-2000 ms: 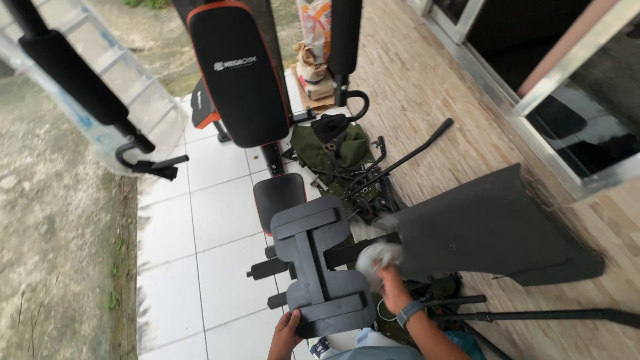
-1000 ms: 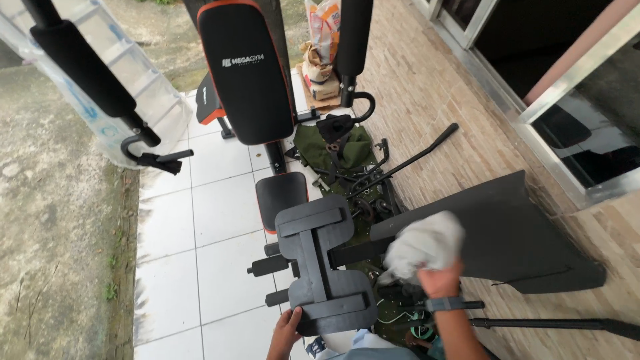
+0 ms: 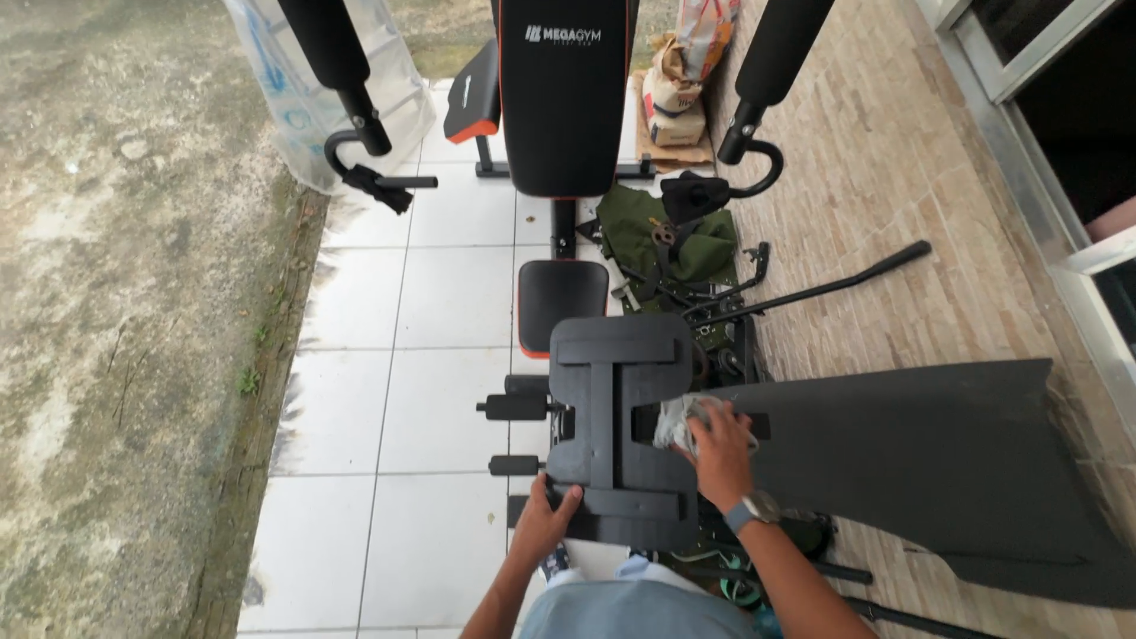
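Note:
A dark grey plastic panel, shaped like an H with raised bars (image 3: 606, 426), is in front of my body. My left hand (image 3: 546, 519) grips its lower left edge, thumb on top. My right hand (image 3: 721, 444), with a watch on the wrist, holds a crumpled light grey cloth (image 3: 683, 422) at the panel's right side notch. Beyond the panel is the small black seat pad (image 3: 562, 306) of a home gym, with its tall black backrest (image 3: 565, 106) above. Foam rollers (image 3: 516, 407) stick out left of the panel.
A large dark curved panel (image 3: 896, 461) lies to the right by the tiled wall (image 3: 887, 177). Green fabric (image 3: 710, 248) and black metal bars (image 3: 825, 288) lie along the wall. Press arms with foam grips (image 3: 781, 53) hang at both sides. Paper bags (image 3: 674, 106) stand at the back.
My right hand has moved left with the cloth, from over the large curved panel to the H-shaped panel's right side. My left hand still holds the panel's lower left edge.

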